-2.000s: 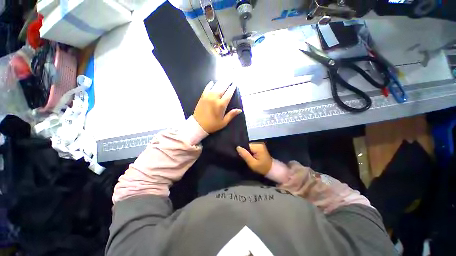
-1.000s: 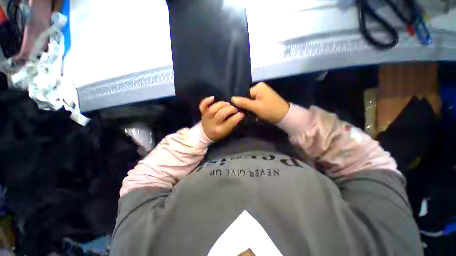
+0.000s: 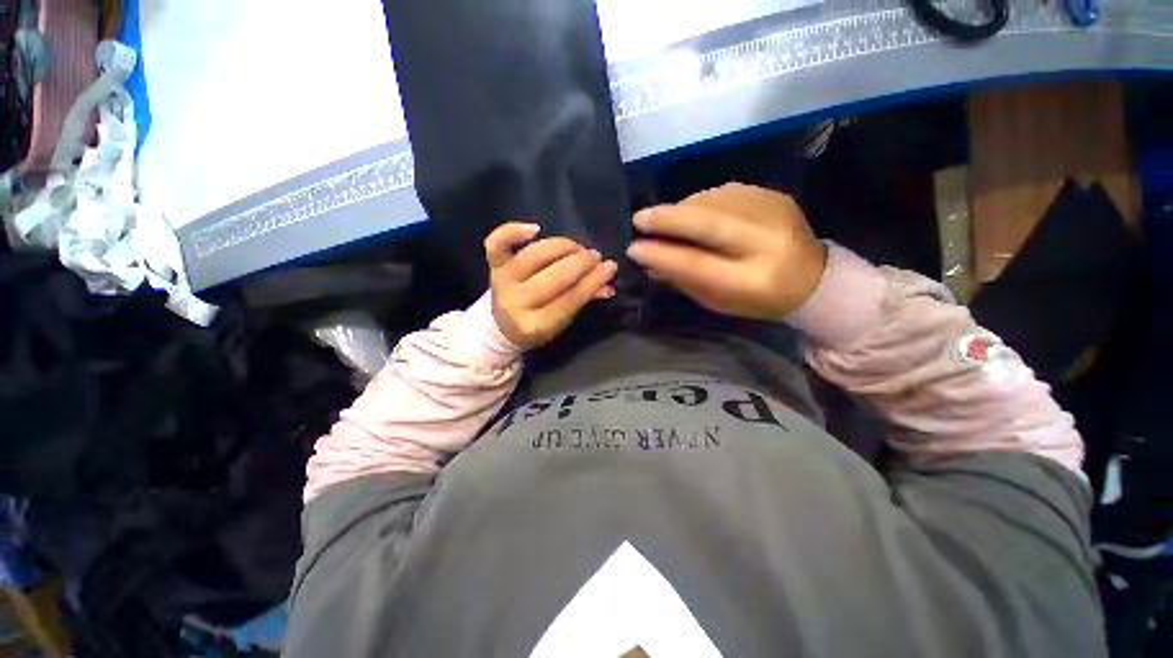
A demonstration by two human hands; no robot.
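A long black fabric panel (image 3: pixel 508 116) lies flat over the white table and hangs over its front edge toward my lap. My left hand (image 3: pixel 549 283) grips the panel near its lower part, fingers curled, just below the table edge. My right hand (image 3: pixel 727 251) is beside the panel's right edge, thumb and fingertips pinched together on the edge of the dark cloth. The lower end of the panel is dark and hard to make out against the lap. The machine head and needle are out of the picture.
The white table (image 3: pixel 277 116) has a ruler-marked front edge. Tangled white strips (image 3: pixel 97 219) hang at its left edge. A black handle of the shears (image 3: pixel 958 16) shows at the top right. Black cloth (image 3: pixel 142 424) is heaped below left. A wooden surface (image 3: pixel 1042 142) is at right.
The view has tilted down, losing the machine. Both hands have moved from the panel on the table to its part below the edge. My right hand has lately shifted right, away from my left.
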